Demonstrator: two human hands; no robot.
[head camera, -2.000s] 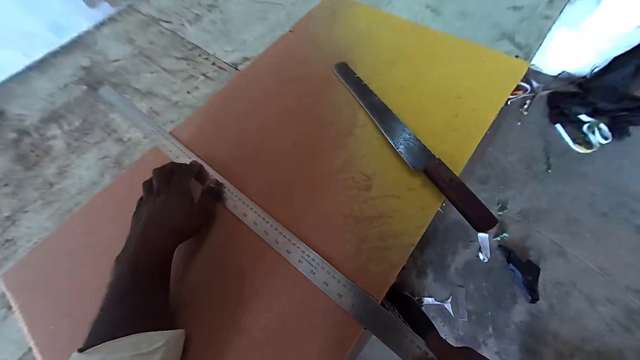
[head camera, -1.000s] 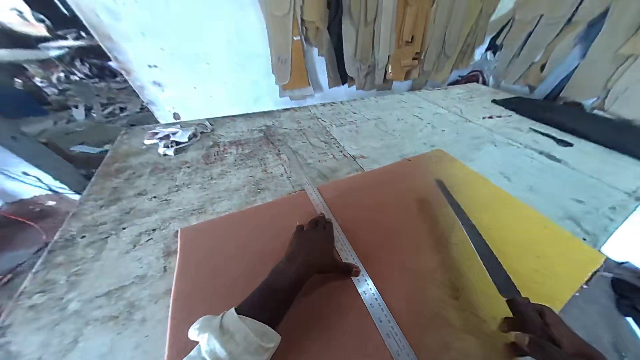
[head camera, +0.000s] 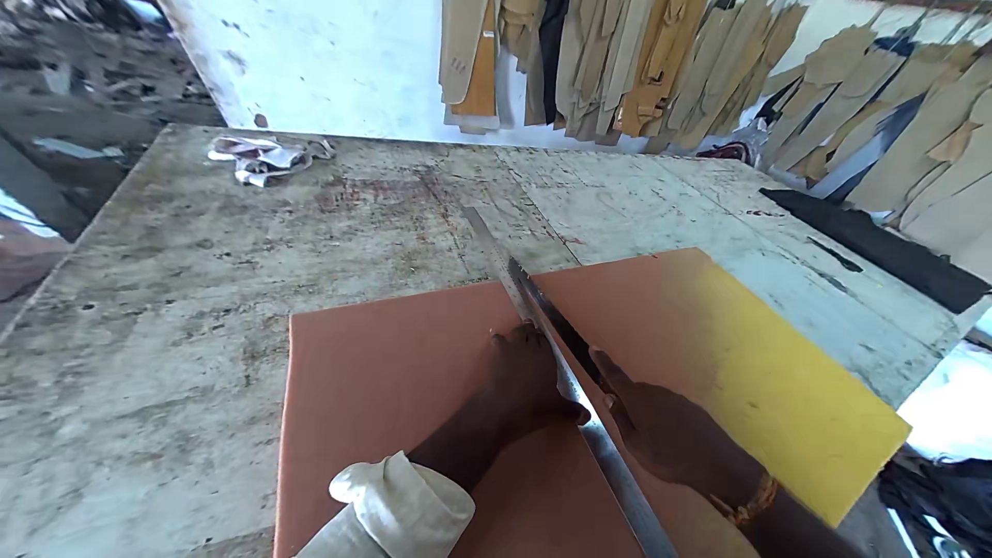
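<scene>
A long metal ruler (head camera: 612, 457) lies slantwise across a flat sheet (head camera: 387, 364), orange-brown over most of its face and yellow (head camera: 783, 395) toward the right. My left hand (head camera: 531, 376) presses the ruler down, fingers on its left side and thumb across it. Beside the ruler's right edge is a long knife (head camera: 562, 325), its blade along the ruler and its tip near the sheet's far edge. My right hand (head camera: 659, 426) grips this knife; its handle is hidden under the hand.
The sheet rests on a worn, stained table (head camera: 194, 349). A crumpled cloth (head camera: 267, 159) lies at the far left, and a black strip of material (head camera: 876, 240) at the right. Tan cut pattern pieces (head camera: 604, 70) hang along the wall behind.
The knife first lay unheld on the yellow part; my right hand took hold of it there and has moved it left against the ruler. The view has swung up toward the wall.
</scene>
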